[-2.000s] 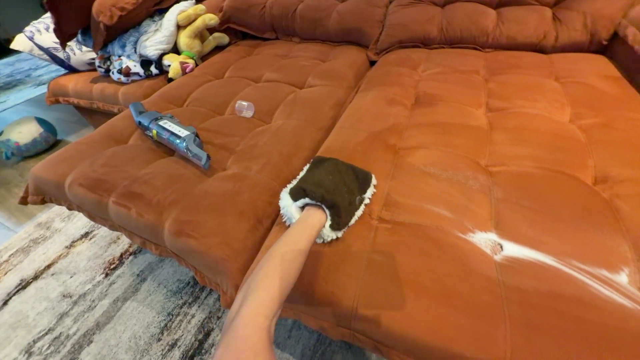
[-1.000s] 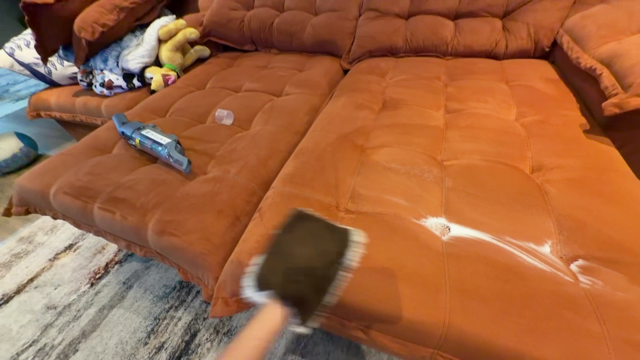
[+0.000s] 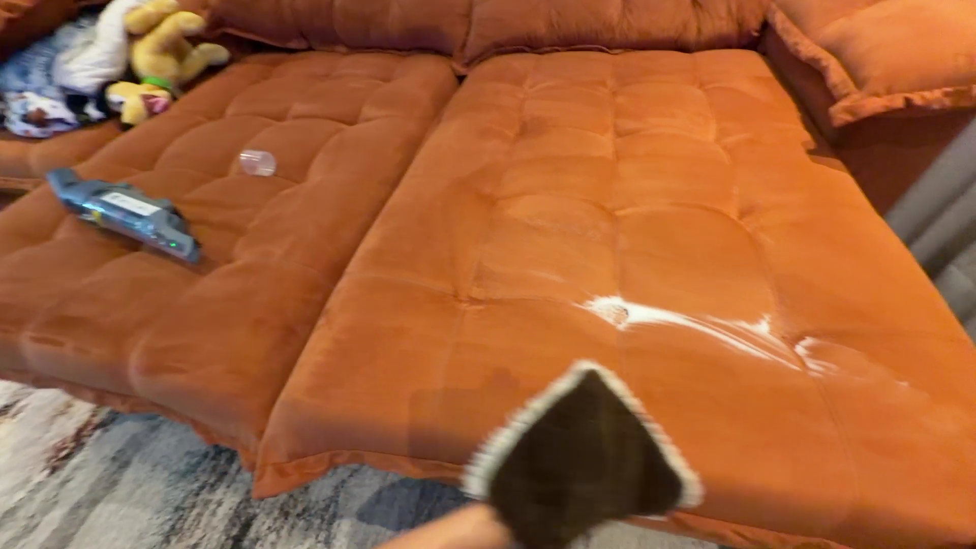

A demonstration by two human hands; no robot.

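My left hand (image 3: 465,528) is inside a dark brown cleaning mitt (image 3: 583,465) with a white fluffy edge, at the lower middle; only the wrist and part of the forearm show, and the fingers are hidden. The mitt is over the front edge of an orange tufted sofa seat (image 3: 534,252); whether it touches the fabric I cannot tell. Beyond it, a white powdery streak (image 3: 686,320) runs right from a tufted dimple. My right hand is out of view.
A blue-grey handheld device (image 3: 126,216) and a small clear plastic cup (image 3: 258,162) lie on the left seat. A yellow plush toy (image 3: 164,49) and bundled fabrics (image 3: 57,72) are at the back left. Grey patterned rug (image 3: 145,473) lies below; a grey curtain (image 3: 942,221) hangs at right.
The mitt has moved from the seam between the two seats to the right seat's front edge and looks turned. The view has shifted right.
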